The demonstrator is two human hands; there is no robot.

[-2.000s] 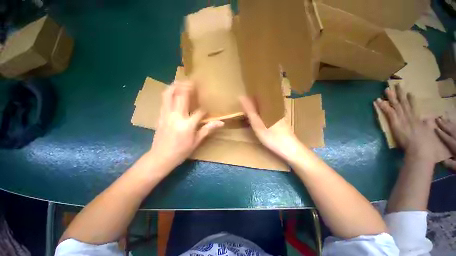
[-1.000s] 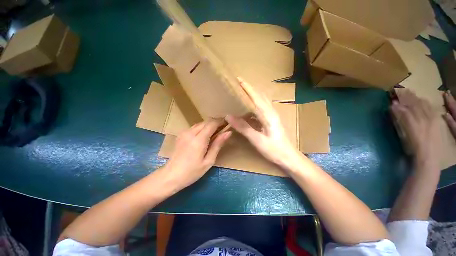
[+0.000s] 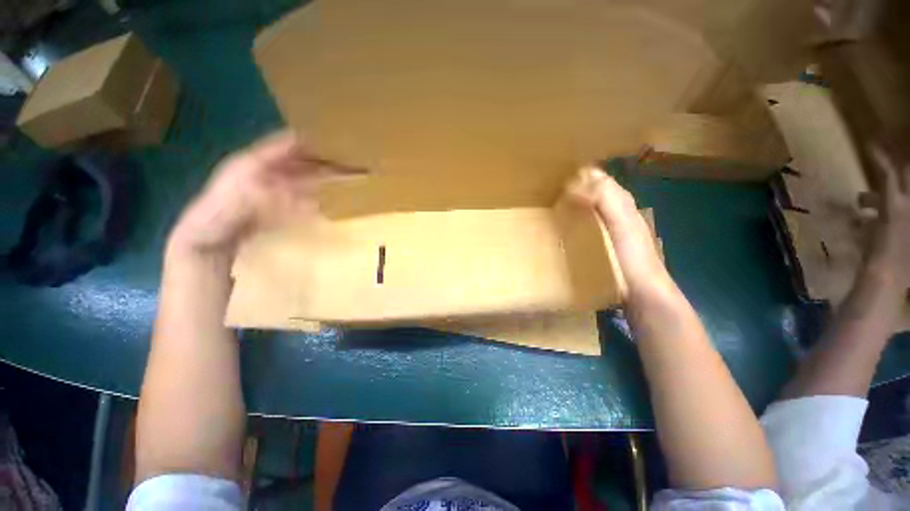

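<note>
A tan mailer body (image 3: 469, 261) lies in front of me with its long side towards me and a dark slot at the left of its base. Its large lid panel (image 3: 479, 100) stands up behind it. My right hand (image 3: 614, 215) grips the raised right side wall. My left hand (image 3: 249, 195) is blurred at the left end, its fingers spread; whether it touches the card is unclear. A flat blank (image 3: 559, 331) shows under the box.
A closed box (image 3: 90, 92) stands at the upper left, with a dark looped item (image 3: 75, 215) below it. An open formed box (image 3: 713, 145) is behind at the right. At the right edge another person's hand (image 3: 888, 215) is beside flat blanks (image 3: 823, 180).
The mailer body has turned from slanted to lengthwise before me, its lid swung to the back. My hands have moved apart to its two ends. The neighbour's hand has moved.
</note>
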